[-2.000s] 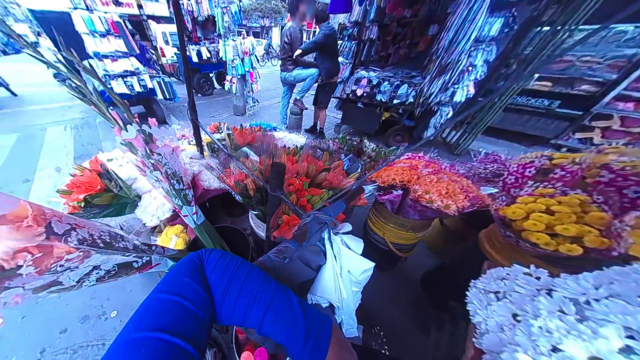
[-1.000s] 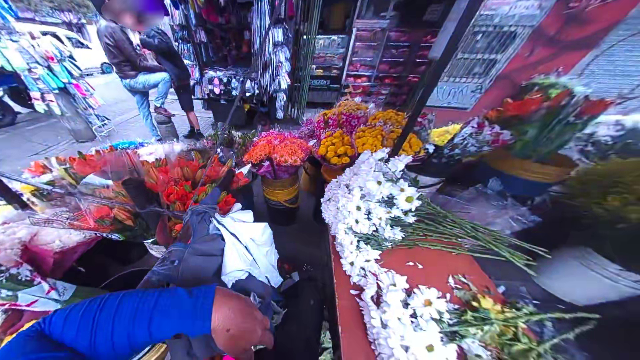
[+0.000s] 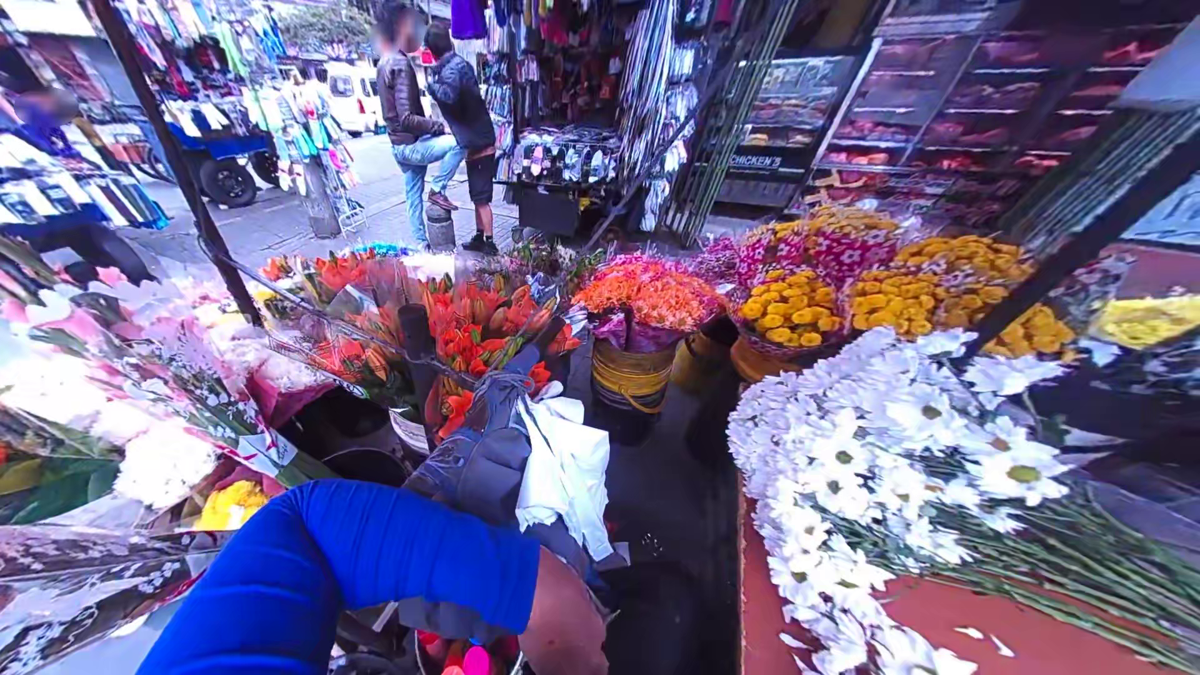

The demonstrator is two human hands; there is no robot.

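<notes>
My left hand (image 3: 567, 621), in a blue sleeve, reaches down at the bottom centre; its fingers are hidden, so a hold cannot be told. Beside it hang a dark grey cloth (image 3: 483, 469) and a white plastic bag (image 3: 567, 469), bunched at a post. Pink and red rounded items (image 3: 469, 656) show below the sleeve. Orange lilies (image 3: 478, 328) stand beyond the cloth. Right of them is a bucket wound with yellow cord (image 3: 633, 375), holding orange flowers (image 3: 652, 291). White daisies (image 3: 844, 469) lie with their green stems at the right. My right hand is out of view.
A red-brown table (image 3: 1012, 619) bears the daisies. Yellow flowers (image 3: 792, 307) stand behind it. Wrapped bouquets (image 3: 169, 375) crowd the left. Dark slanting poles (image 3: 178, 169) and a wire cross the stall. Two people (image 3: 431, 122) stand on the pavement beyond, near hanging goods.
The view has swung right, then partly back left. My left hand stays low beside the dark cloth and the white bag.
</notes>
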